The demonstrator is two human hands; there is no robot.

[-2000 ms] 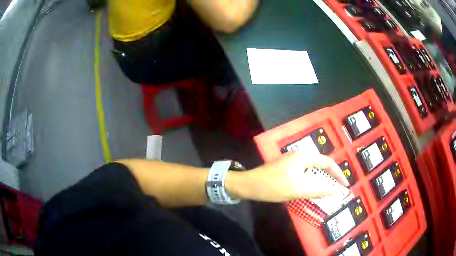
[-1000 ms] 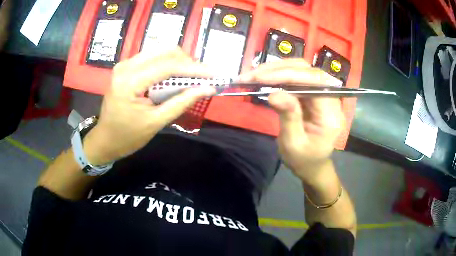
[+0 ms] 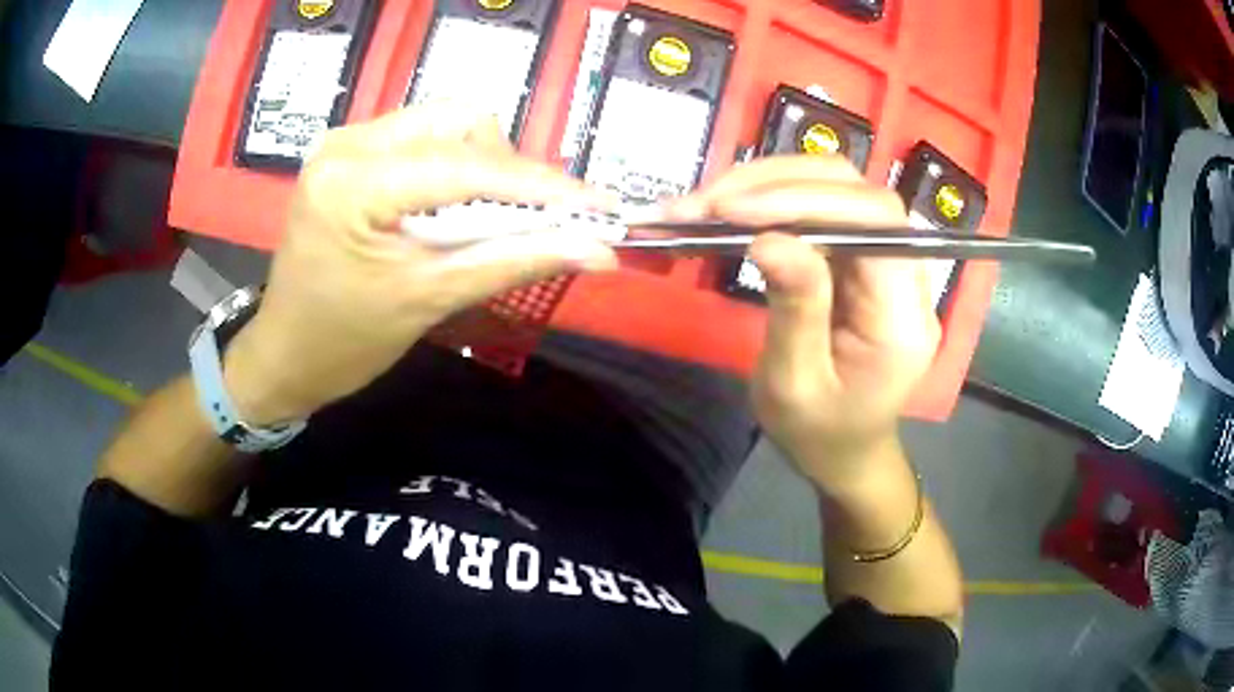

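Observation:
My left hand (image 3: pixel 393 257) holds a small white die-cut sticker sheet (image 3: pixel 474 220) with a row of dark dots. A red patterned sheet (image 3: pixel 504 322) hangs below it. My right hand (image 3: pixel 846 291) grips long metal tweezers (image 3: pixel 947 246) between thumb and fingers. The tweezers' tips meet the sheet's right end near my left fingertips; a piece on them cannot be made out. Behind my hands, a red tray (image 3: pixel 650 308) holds several black phone-like units (image 3: pixel 654 115), each with a round gold part (image 3: pixel 669 54). My hands partly cover some units.
White paper (image 3: pixel 89 43) lies at the upper left on the dark green bench (image 3: pixel 1042 318). A dark phone-like device (image 3: pixel 1118 125), a white sheet (image 3: pixel 1144 368) and a round white-framed object (image 3: pixel 1191 243) are at the right. Red stools (image 3: pixel 1116 527) stand on the grey floor.
From a second ago, both hands keep their grips and stay close together. The tray and units appear slightly shifted in view. Two seconds ago only the left hand was visible, over the tray.

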